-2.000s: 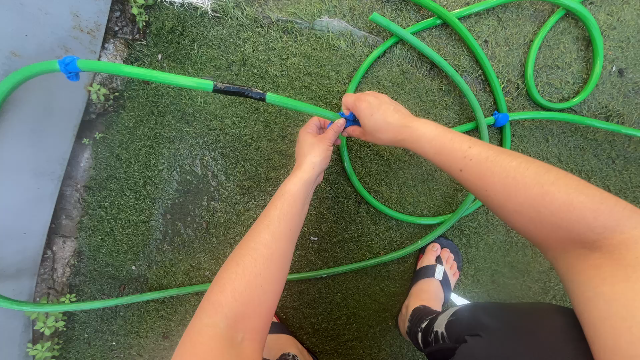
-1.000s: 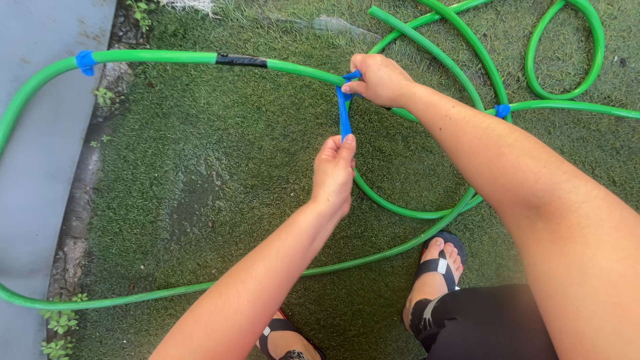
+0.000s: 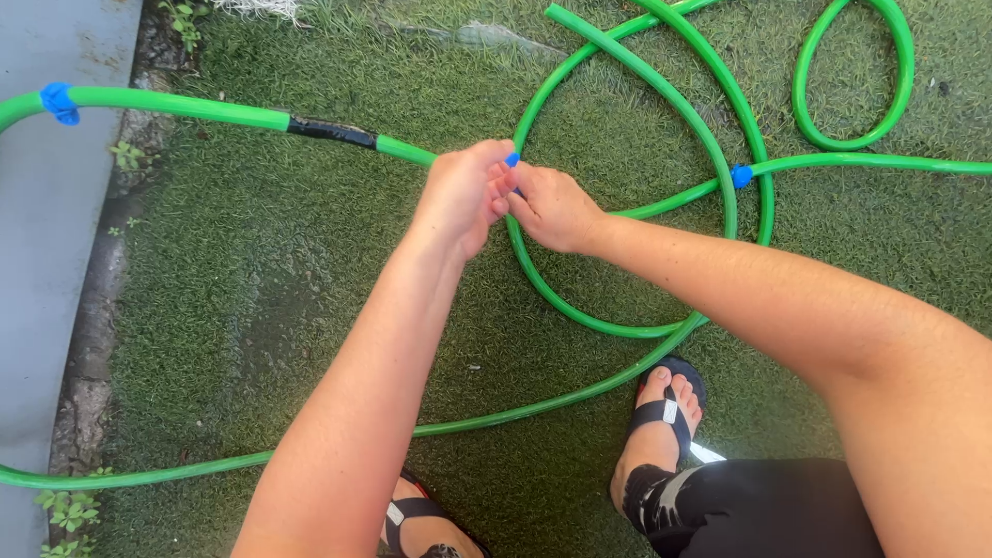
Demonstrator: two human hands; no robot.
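My left hand (image 3: 461,194) and my right hand (image 3: 559,208) meet at the green garden hose (image 3: 194,107), their fingers around a blue stretchy strip (image 3: 512,160) of which only small bits show. The hose under the fingers is hidden. Left of my hands, black tape (image 3: 332,132) wraps one stretch of the hose. Farther left a blue tie (image 3: 60,103) is knotted around it, and a similar blue tie (image 3: 741,176) sits on the hose to the right of my hands.
Loops of hose and a cut hose end (image 3: 552,11) lie on short green turf (image 3: 349,310). A grey slab (image 3: 46,232) with a rough, weedy edge runs along the left. My sandalled feet (image 3: 668,411) stand at the bottom.
My left hand has moved up from below the hose, where it was pulling the blue strip down a second ago, and is back beside my right hand.
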